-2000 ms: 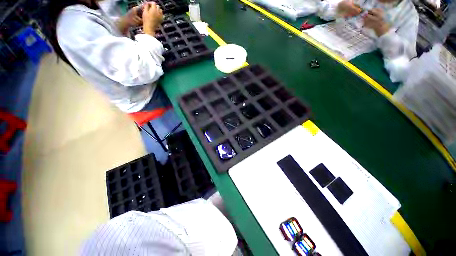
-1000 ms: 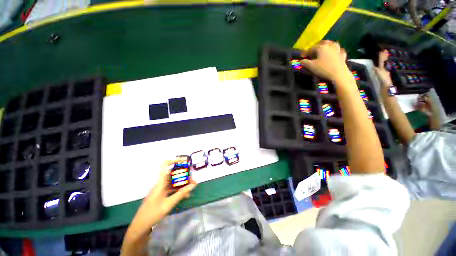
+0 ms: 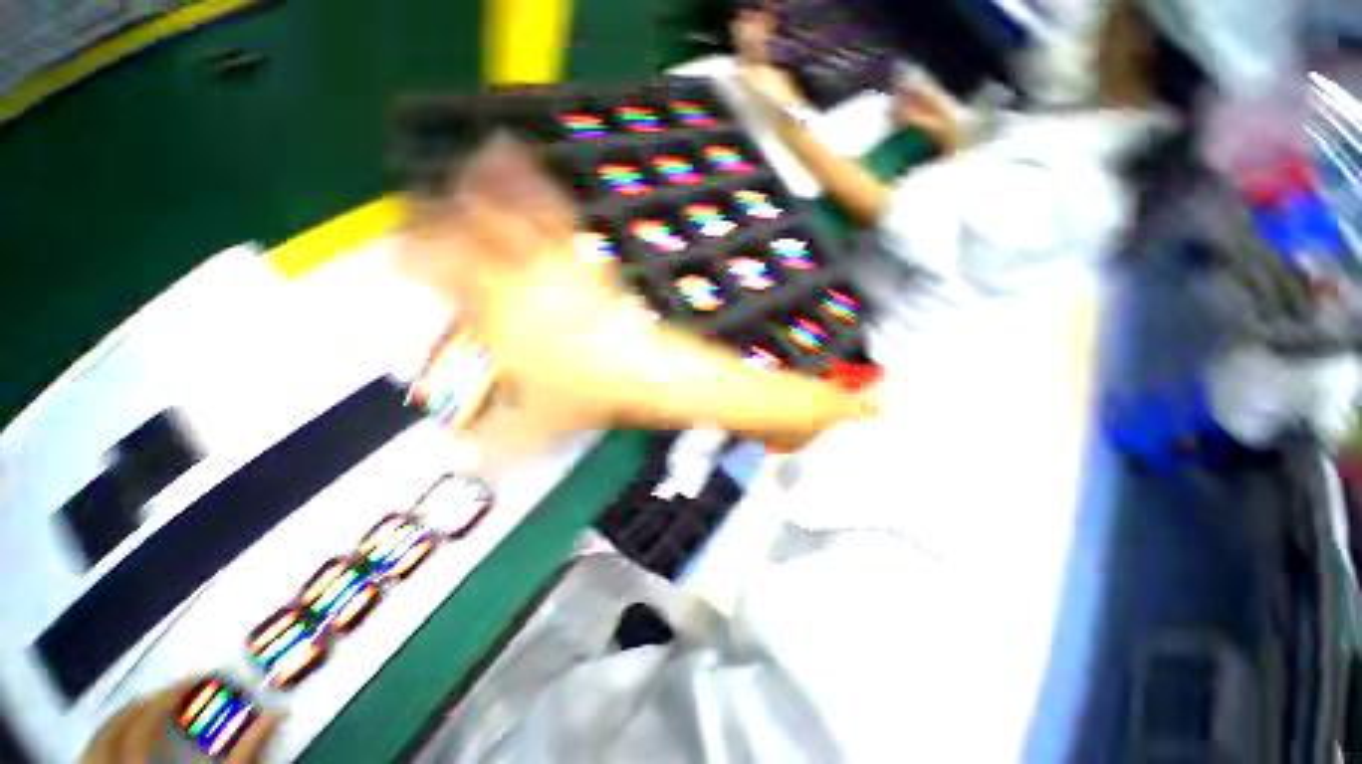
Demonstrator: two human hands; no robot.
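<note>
My left hand (image 3: 135, 734), cut off by the bottom left edge, holds a smartwatch (image 3: 217, 716) with colour stripes lit. My right hand (image 3: 515, 276) is badly blurred over the right end of the white board (image 3: 194, 321). A lit smartwatch (image 3: 453, 376) is at its fingers and looks held; the exact grip is hidden by blur. Between the hands, several lit smartwatches (image 3: 341, 593) stand in a slanting row on the board, beside the black foam strip (image 3: 224, 537).
A black foam tray (image 3: 426, 127) of lit watches lies beyond my right hand. Foam pads (image 3: 127, 485) lie on the board. Yellow tape (image 3: 341, 236) crosses the green bench (image 3: 194, 179). Another worker's forearm (image 3: 822, 157) and pale smock are at the upper right. Black trays (image 3: 657, 523) sit low beside the bench.
The view has swung right. My right hand has moved from the tray to over the board, with a lit watch at its fingers. My left hand still holds a watch, now at the row's near end.
</note>
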